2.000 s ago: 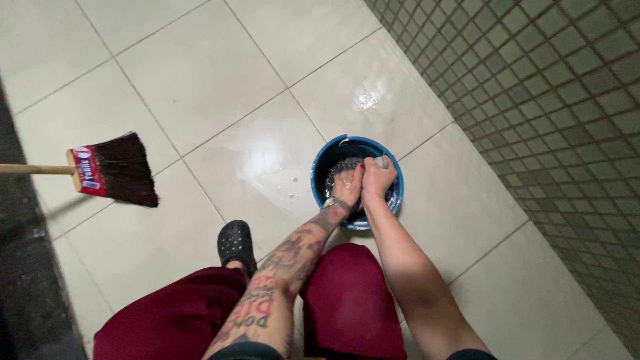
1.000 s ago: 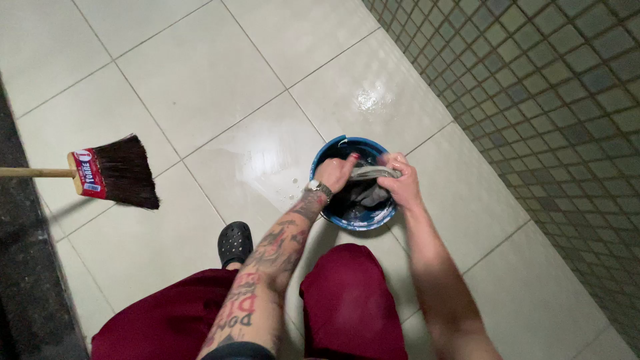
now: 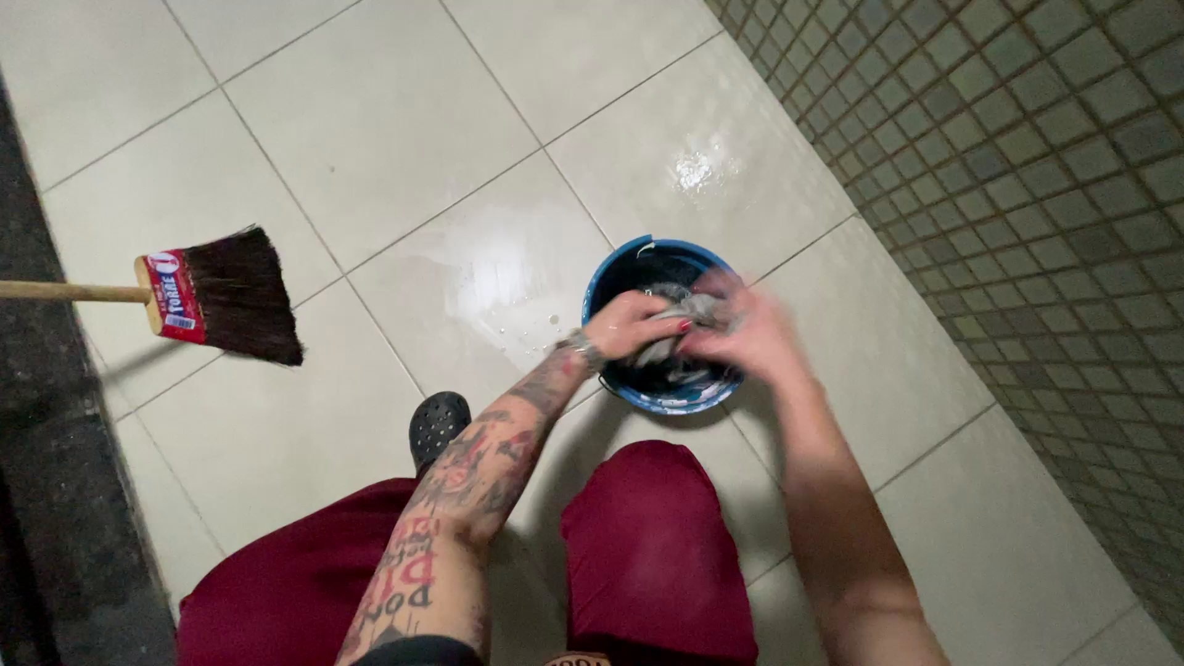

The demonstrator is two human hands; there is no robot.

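Note:
A grey wet cloth (image 3: 698, 313) is bunched between my two hands over a round blue bucket (image 3: 606, 277). My left hand (image 3: 631, 326), with a metal watch or bracelet at the wrist, grips the cloth at the bucket's left side. On the right, my right hand (image 3: 754, 333) holds the cloth's other end and is blurred by motion. Dark water seems to fill the bucket, and part of the cloth hangs down into it.
A broom (image 3: 245, 296) with dark bristles and a wooden handle lies at the left. Light floor tiles (image 3: 444, 213) show wet patches and droplets beside the bucket. A wall of small green tiles (image 3: 980, 166) runs along the right. My black clog (image 3: 439, 427) is left of the bucket.
Two seconds ago my hands were close together down in the bucket; they then came apart with the grey cloth between them. Now the cloth is more bunched.

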